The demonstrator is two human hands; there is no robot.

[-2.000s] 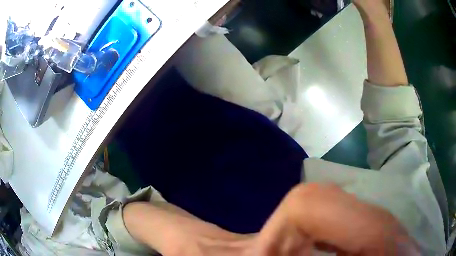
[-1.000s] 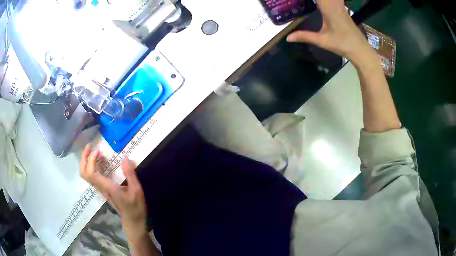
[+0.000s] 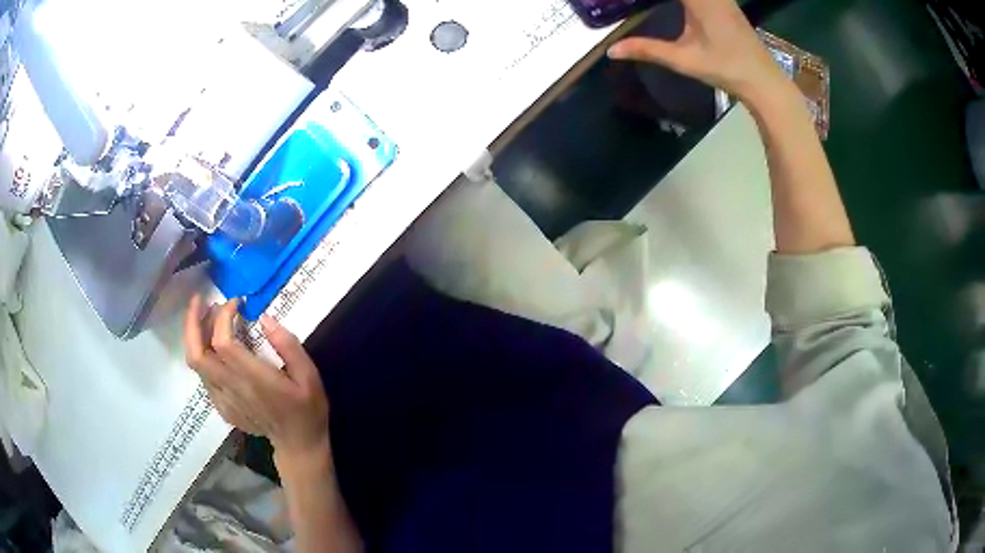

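My left hand (image 3: 259, 383) is at the table's front edge, just below the blue plate (image 3: 286, 211). Its fingers are apart and nothing shows in it. The sewing machine (image 3: 200, 92) stands beyond it, with a clear plastic guard (image 3: 216, 205) over the blue plate's left part. My right hand (image 3: 718, 49) is at the table's far right edge, close to the phone (image 3: 605, 9). Its thumb is spread away from the fingers, nothing shows in the grip, and its fingertips are cut off by the top of the picture.
The white table (image 3: 356, 194) has a printed ruler scale along its front edge and a grey disc (image 3: 448, 36). Cream cloth lies at the table's left (image 3: 22, 367), with more below the edge (image 3: 221, 508). A navy apron (image 3: 475, 421) covers my lap. A white panel (image 3: 702, 248) is at the right.
Both hands were away from these places two seconds ago, one blurred over the lap. Both have come to the table edge, left by the blue plate and right by the phone. They have barely moved since.
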